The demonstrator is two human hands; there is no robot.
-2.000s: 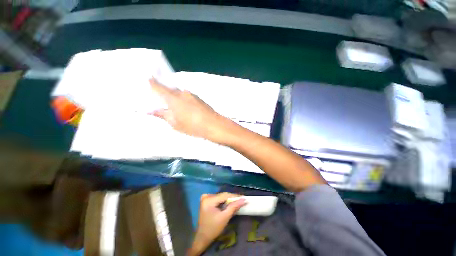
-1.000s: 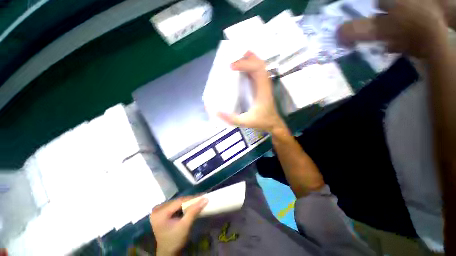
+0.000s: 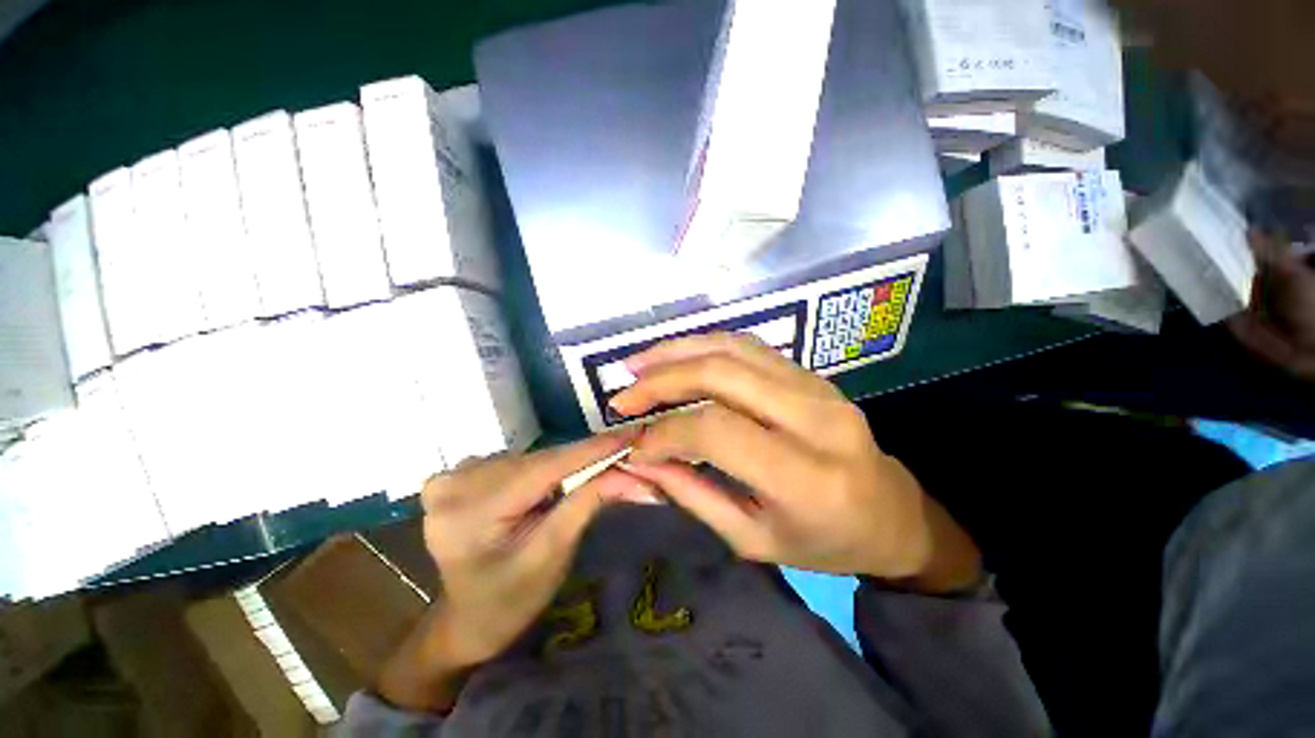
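My left hand (image 3: pixel 505 541) holds a thin pale sticker pad (image 3: pixel 594 469) edge-on, low in front of the scale. My right hand (image 3: pixel 772 454) touches the pad's upper end with its fingertips; whether a single sticker is between them cannot be told. A white product box (image 3: pixel 767 123) stands on the metal pan of the counter scale (image 3: pixel 591 188), cut off by the top edge. The scale's keypad (image 3: pixel 861 323) shows at the right of its panel. My right hand covers part of the display windows.
Rows of white boxes (image 3: pixel 260 216) stand left of the scale. Stacked white boxes (image 3: pixel 1046 238) lie to its right. Another person's hand (image 3: pixel 1283 310) is at a box (image 3: pixel 1200 242) at the far right. Brown cartons (image 3: pixel 339 613) are below the bench.
My right hand has let go of the white box, now on the scale pan, and come down to the pad in my left hand. The view has turned and moved closer.
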